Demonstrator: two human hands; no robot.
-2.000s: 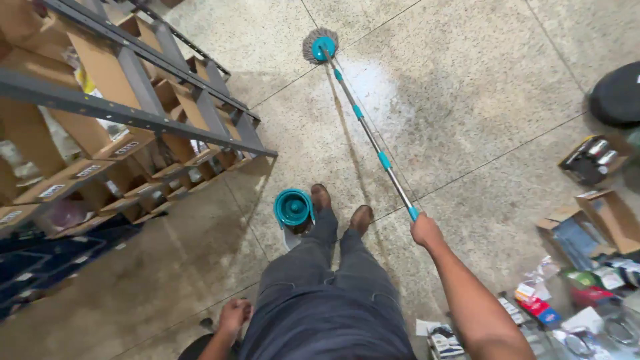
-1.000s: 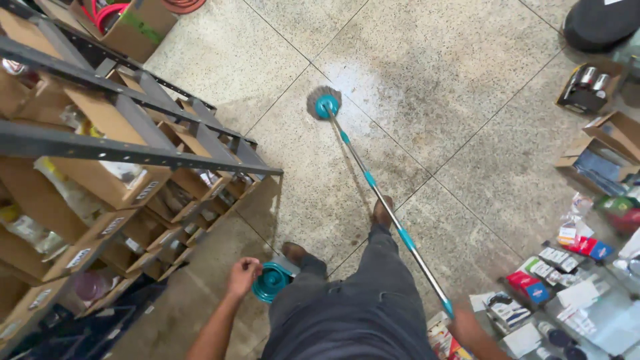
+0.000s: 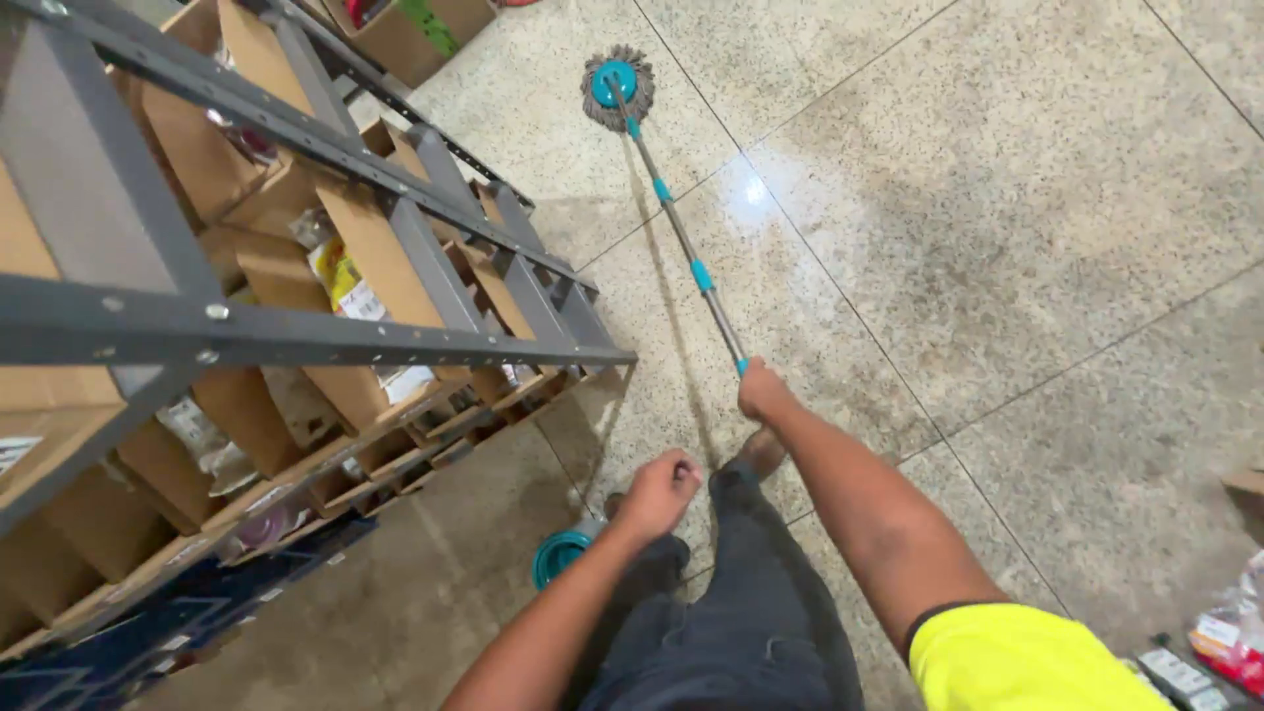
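My right hand [image 3: 766, 391] grips the upper end of a telescopic mop handle [image 3: 681, 229], a metal pole with teal joints. At its far end the round mop head [image 3: 616, 87], with a teal disc and grey strands, rests on the speckled floor near the top centre. My left hand [image 3: 666, 492] is loosely curled with nothing in it, held in front of my legs. Beside my left foot stands a teal bucket [image 3: 559, 559], partly hidden behind my left forearm.
Grey metal shelving [image 3: 395, 341] with open cardboard boxes of bagged goods rises along the left. A cardboard box [image 3: 410, 39] stands beyond it at the top. Packaged items [image 3: 1229, 632] lie on the floor at the lower right. Jointed floor slabs [image 3: 987, 197] extend ahead and right.
The mop is pushed farther out from me than one second ago. My left hand has come in toward my right hand. The view has shifted toward the shelving.
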